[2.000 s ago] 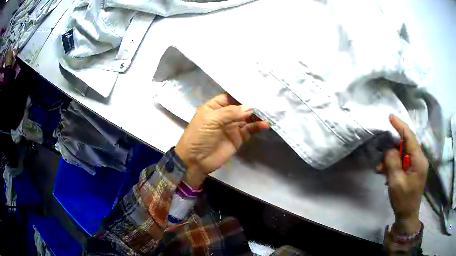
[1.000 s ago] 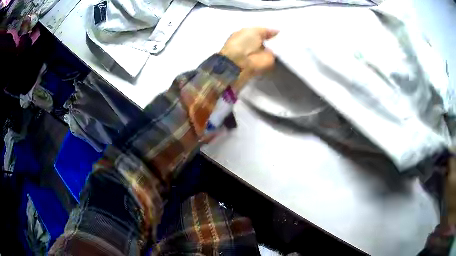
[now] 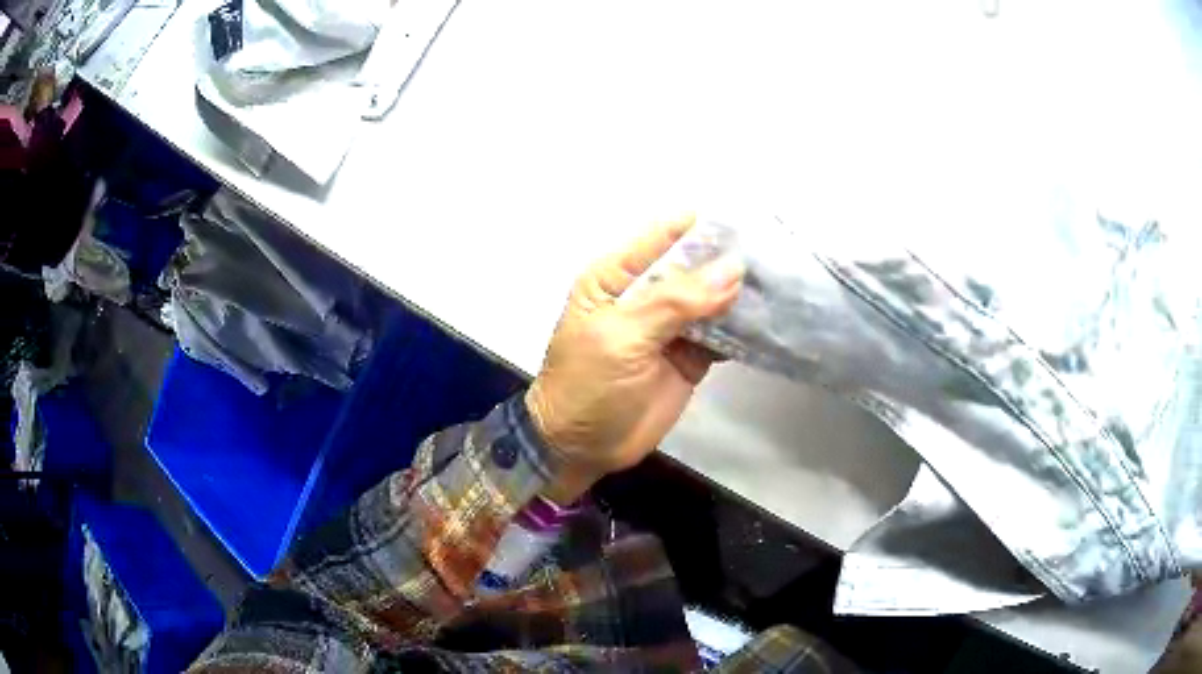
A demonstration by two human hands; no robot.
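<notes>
The pale shirt (image 3: 923, 356) lies stretched across the right side. My left hand (image 3: 633, 349) is near the middle, shut on an edge of the shirt, cloth pinched between thumb and fingers. Double stitched seams run from there down to the lower right. A pale flap of cloth (image 3: 923, 566) hangs over the table's front edge. The collar (image 3: 297, 138) and black neck label (image 3: 227, 29) are at the upper left, beside a narrow band with a small fastener. Only a sliver of my right hand (image 3: 1192, 632) shows at the lower right edge; its grip and any tool are hidden.
The white table (image 3: 448, 224) runs diagonally, its dark front edge facing me. Below it on the left are blue bins (image 3: 244, 448) and grey garments (image 3: 257, 296). More cloth lies at the far upper left, near part of a person in pink (image 3: 37, 125).
My left hand swung up and left, then came back toward the table's front edge with cloth. The shirt now lies differently, a flap over the edge. My right hand moved almost out of view.
</notes>
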